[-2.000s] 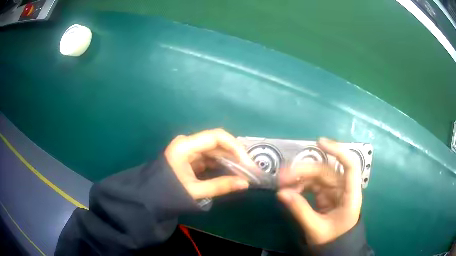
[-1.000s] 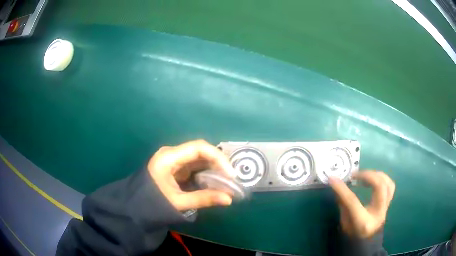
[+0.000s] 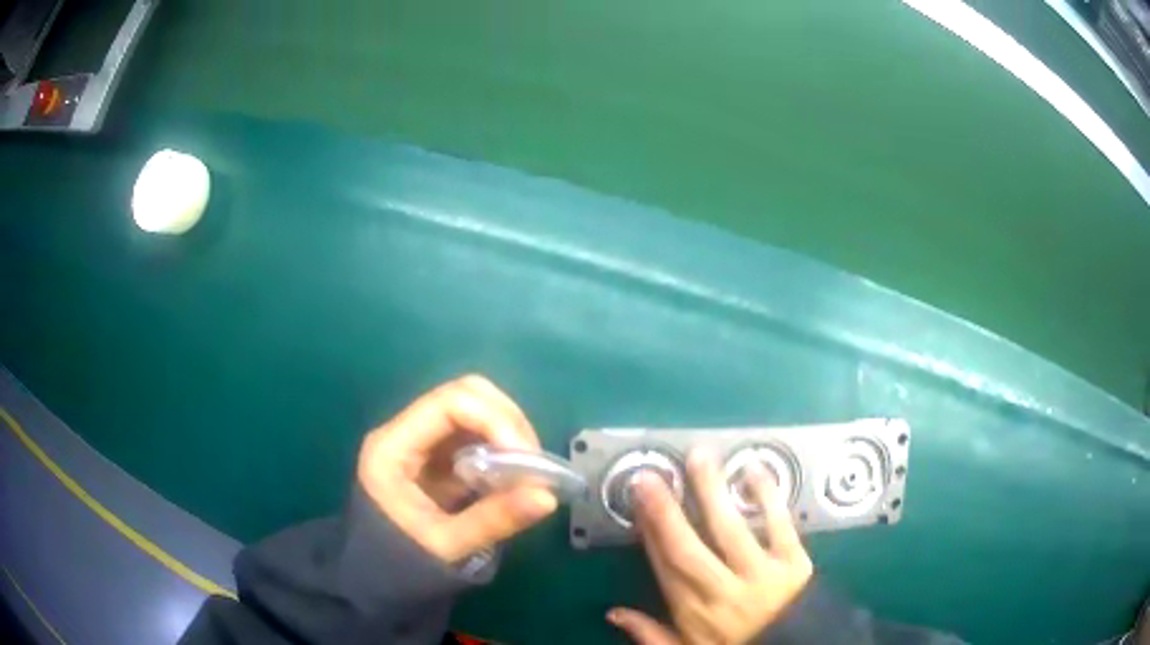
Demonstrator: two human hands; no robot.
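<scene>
A silver-grey three-ring plate (image 3: 820, 441) lies flat on the dark-green bench. My left hand (image 3: 448, 473) is at the plate's left end and pinches a shiny grey-white disc (image 3: 523, 468), seen nearly edge-on. My right hand (image 3: 725, 554) lies over the plate. Its fingertips touch the left and middle ring recesses and partly cover them. The right recess shows uncovered. Whether anything small is under the right fingertips cannot be seen.
A white round puck (image 3: 172, 192) sits on the bench at the left. Beyond it is a metal-framed station with a red button (image 3: 48, 97). A lighter green conveyor belt (image 3: 568, 88) runs behind the bench (image 3: 378, 302). Grey floor with yellow lines shows at lower left.
My right hand has moved left from the plate's right end onto the left and middle recesses. My left hand still holds the disc. The plate sits lower in view.
</scene>
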